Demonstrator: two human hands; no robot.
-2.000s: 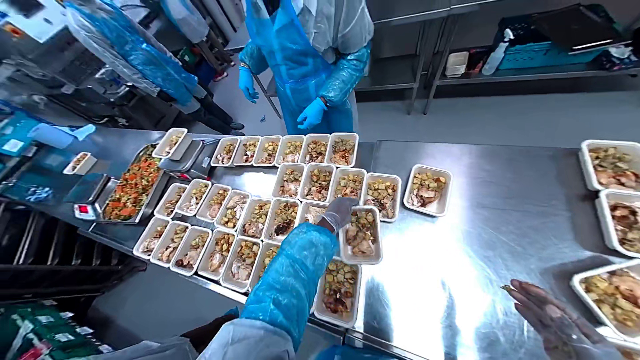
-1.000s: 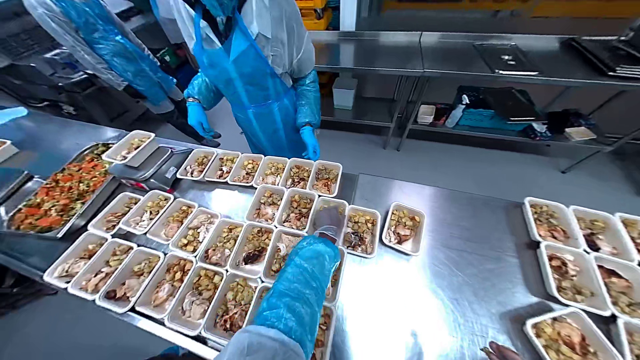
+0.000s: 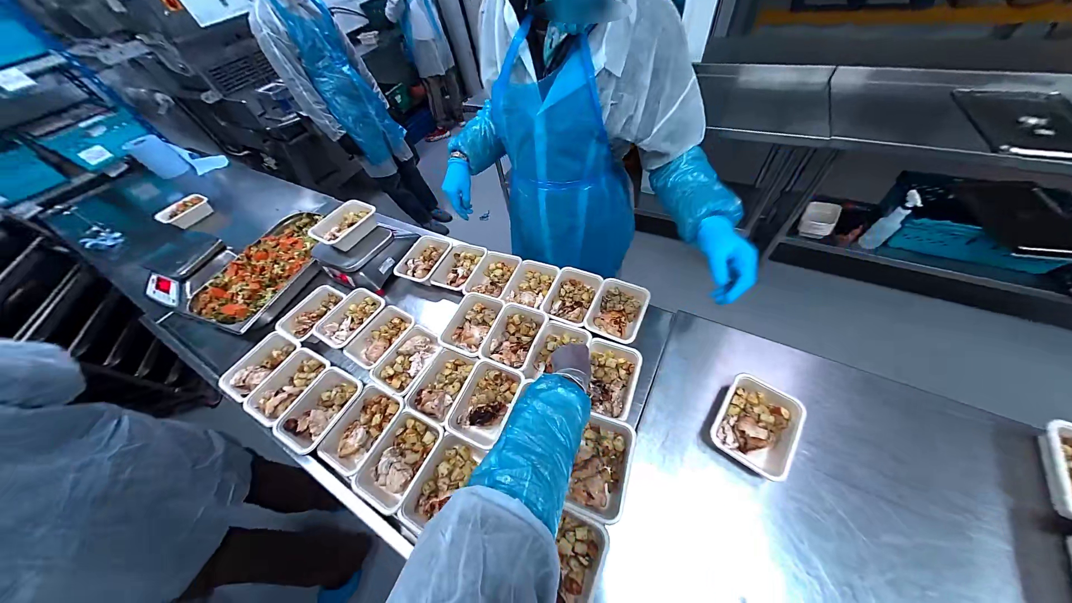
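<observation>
My left hand (image 3: 572,362), in a greyish glove with a blue plastic sleeve cover (image 3: 536,435), reaches down into the group of trays. It is over the near edge of a pale food tray (image 3: 557,339) and beside another tray (image 3: 614,378) on its right; its fingers are mostly hidden, so its grip cannot be told. Diced potato and pieces of cooked meat fill the trays, which stand side by side in rows. A similar tray (image 3: 758,425) stands apart on the steel table (image 3: 871,469). My right hand is out of view.
A co-worker in a blue apron (image 3: 561,159) stands across the table, gloved hands apart. Another person's sleeve (image 3: 109,494) is at the lower left. Left of the rows are a scale (image 3: 360,255) bearing a tray and a metal pan of chopped vegetables (image 3: 255,276). More trays (image 3: 1057,469) stand far right.
My right hand, seen at the right earlier, has left the view. The tray under my left hand two seconds ago is no longer in its raised position. The co-worker's hand has moved right, away from the trays.
</observation>
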